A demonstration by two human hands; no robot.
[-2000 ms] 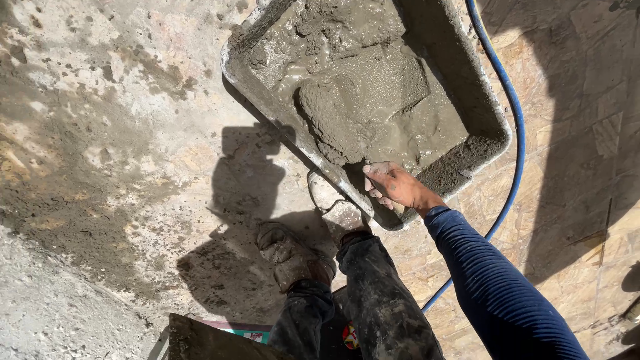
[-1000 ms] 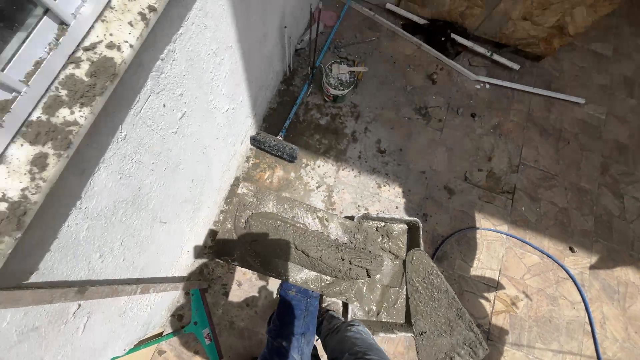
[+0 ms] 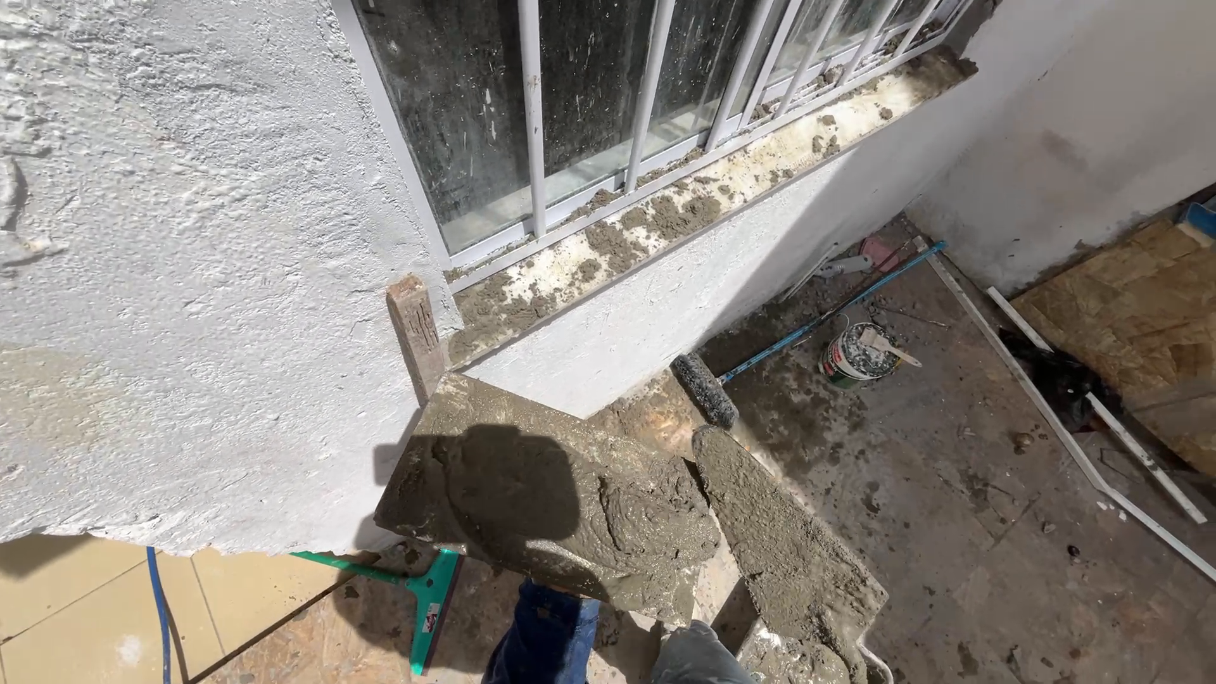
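Note:
A flat board or hawk (image 3: 560, 513) loaded with wet grey mortar is held out low in the middle of the view, its left corner close to the white wall. Below it a blue sleeve (image 3: 543, 635) shows, but my left hand is hidden, apparently under the board. Touching or nearly touching the board's right edge is a long plastering trowel (image 3: 784, 537), coated with mortar. My right hand cannot be seen. The mortar tub's rim (image 3: 872, 655) shows partly at the bottom, behind the trowel.
Mortar clumps lie on the window sill (image 3: 655, 223) below white bars. A wooden strip (image 3: 416, 332) stands against the wall. On the floor are a roller (image 3: 705, 389) with a blue pole, a paint bucket (image 3: 855, 359) with a brush, a green squeegee (image 3: 432, 608) and white strips (image 3: 1054, 427).
The view has swung from the mortar tub up to the wall and window. My right hand, seen at the tub's edge two seconds ago, is out of sight. The loaded board is now close to the sill's near end.

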